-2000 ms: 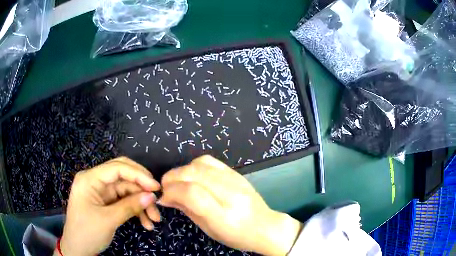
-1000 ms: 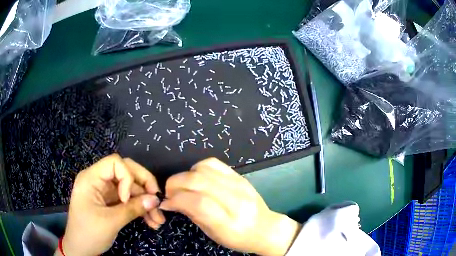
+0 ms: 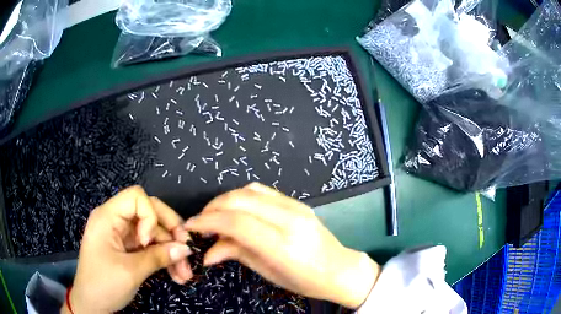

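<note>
My left hand (image 3: 126,248) has its thumb and index finger pinched together on what looks like a tiny black piece, mostly hidden. My right hand (image 3: 283,242) meets it from the right, its index fingertip at my left fingertips and its thumb lower and apart. I see nothing held in it. A shallow black tray (image 3: 234,201) lies beyond both hands. It holds massed tiny black parts (image 3: 67,172) at the left, and short silvery pins (image 3: 354,132) scattered mid-tray and heaped at the right. A dark pile with silvery flecks (image 3: 215,291) lies under my wrists.
A pen-like rod (image 3: 389,165) lies along the tray's right end. Clear bags hold silvery pins (image 3: 409,58) and dark parts (image 3: 458,144) at the right. Another bag (image 3: 169,34) is upper left, and one (image 3: 21,55) is at the left edge. A blue crate (image 3: 529,276) is lower right.
My right thumb has come away from its index finger, opening a gap between them. My right fingers have shifted slightly up and left. My left hand stays almost in place, still pinched.
</note>
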